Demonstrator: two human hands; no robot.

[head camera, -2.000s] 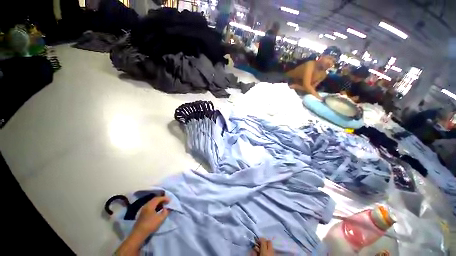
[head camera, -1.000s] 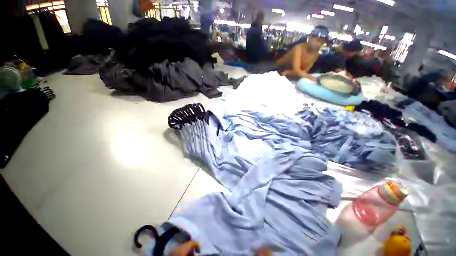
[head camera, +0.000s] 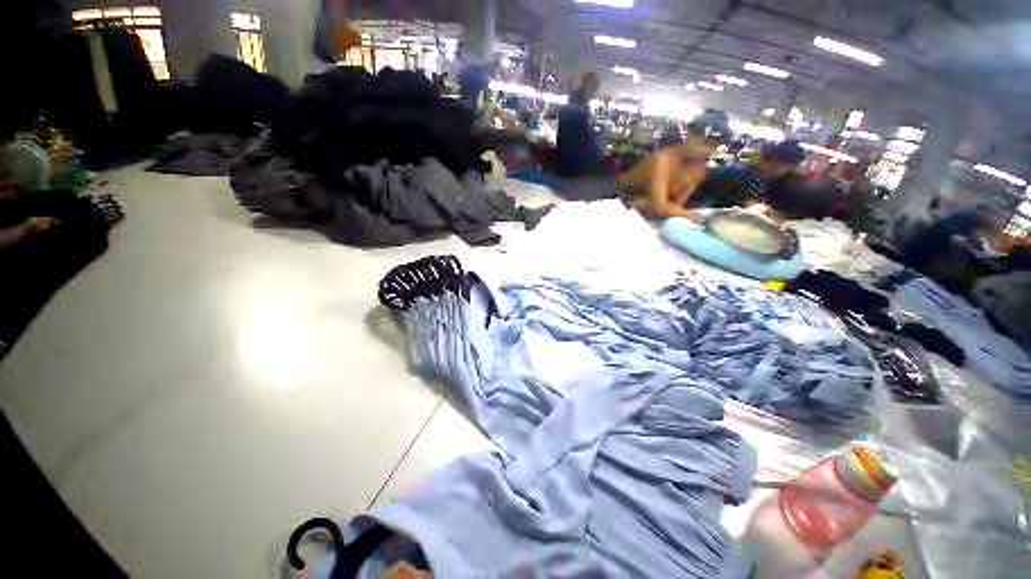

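A light-blue garment (head camera: 497,509) lies nearest me, its collar end cut off by the bottom edge. A black hanger (head camera: 311,543) sticks out at that end, its hook pointing left. Only a small bit of my left hand (head camera: 405,569) shows beside the hanger at the bottom edge. Its fingers are cut off, so its grip cannot be told. My right hand is out of the picture. Behind the garment lies a stack of hung light-blue garments (head camera: 452,345) with black hooks bunched at its left end.
Crumpled blue garments (head camera: 780,351) lie right of the stack. A pink bottle (head camera: 820,503) and part of an orange object (head camera: 882,565) are at lower right, near clear plastic (head camera: 961,498). White and dark heaps lie behind. A person leans by a round blue object (head camera: 729,251).
Both hands have dropped down; the left is nearly gone and the right has left the picture. The garment's collar end is lower in view than at first. A hand now shows at the far left.
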